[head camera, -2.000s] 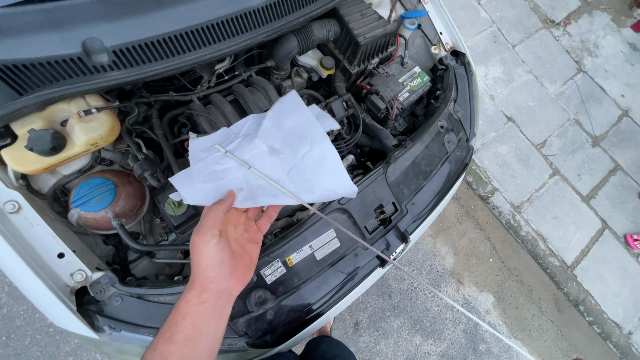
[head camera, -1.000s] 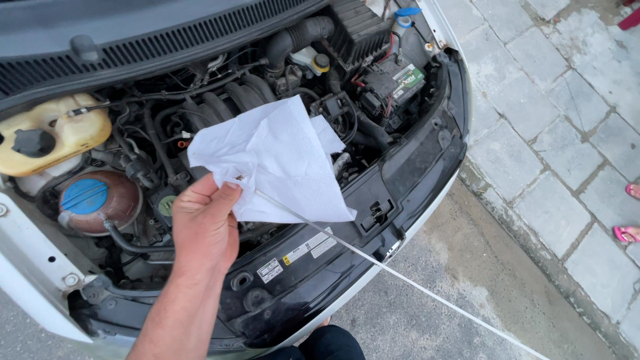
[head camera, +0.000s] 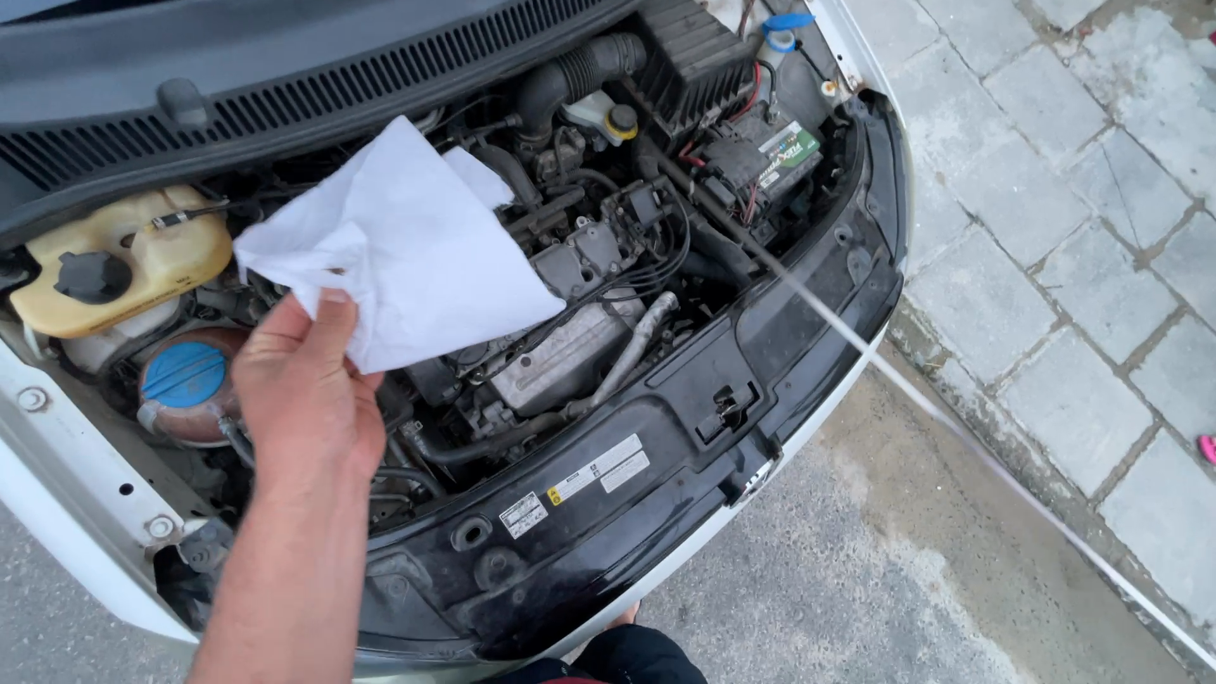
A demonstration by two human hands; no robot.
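Note:
My left hand pinches a white paper towel between thumb and fingers over the left part of a car's engine bay. A small brown stain marks the paper just above my thumb. A long thin metal dipstick slants from near the air filter housing down to the lower right, where it leaves the view. It lies apart from the paper. My right hand is out of view. Beneath the paper, part of the engine is hidden.
Around the bay are a yellowed plastic reservoir, a blue-capped brown reservoir, the air filter housing and the battery. The black front panel borders the bay. Paving slabs lie to the right.
The dipstick's end was over the paper, then pinched in it by my left hand; now it is away to the right. The brown stain shows more clearly on the paper.

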